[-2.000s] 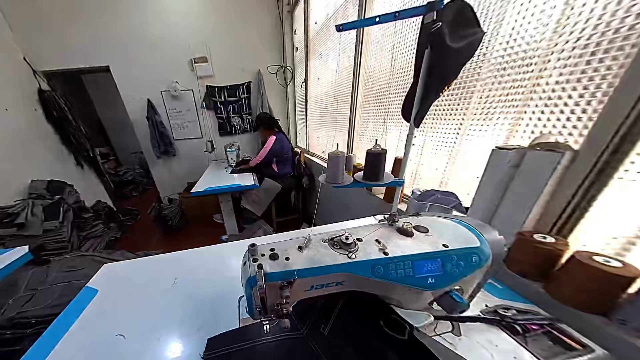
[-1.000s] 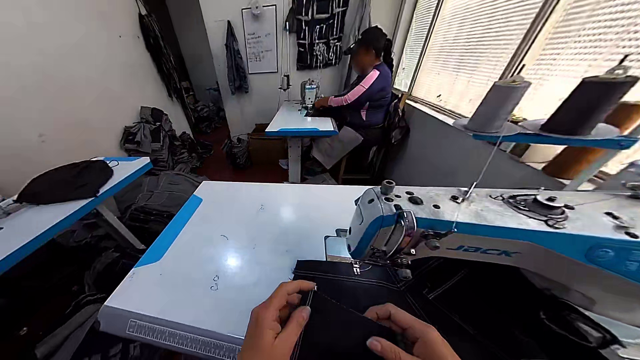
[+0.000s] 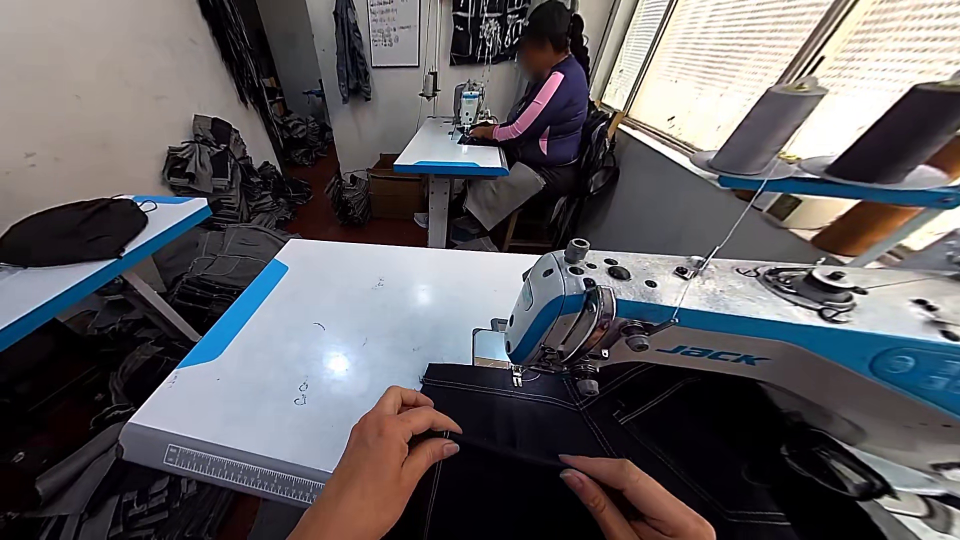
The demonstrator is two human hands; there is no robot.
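Note:
Dark denim fabric [image 3: 517, 420] with light topstitching lies under the presser foot [image 3: 517, 376] of a white and blue Jack sewing machine [image 3: 675, 307]. My left hand [image 3: 390, 457] pinches a folded edge of the fabric between thumb and fingers, left of and nearer than the foot. To its right, my right hand [image 3: 630, 499] pinches the same fold. The garment spreads right beneath the machine arm, where its far part is hidden.
Thread cones [image 3: 769, 127] stand on a blue rack at right. The white table [image 3: 360, 315] extends left. Another table [image 3: 165, 217] bears a black cloth item [image 3: 71, 231]. Garment piles [image 3: 225, 172] lie behind. A person [image 3: 551, 105] sews at a further machine.
Two seconds ago neither hand showed; one second ago both appeared at the fabric. Since then they stay on it, the fold now held between them. The view has swung left.

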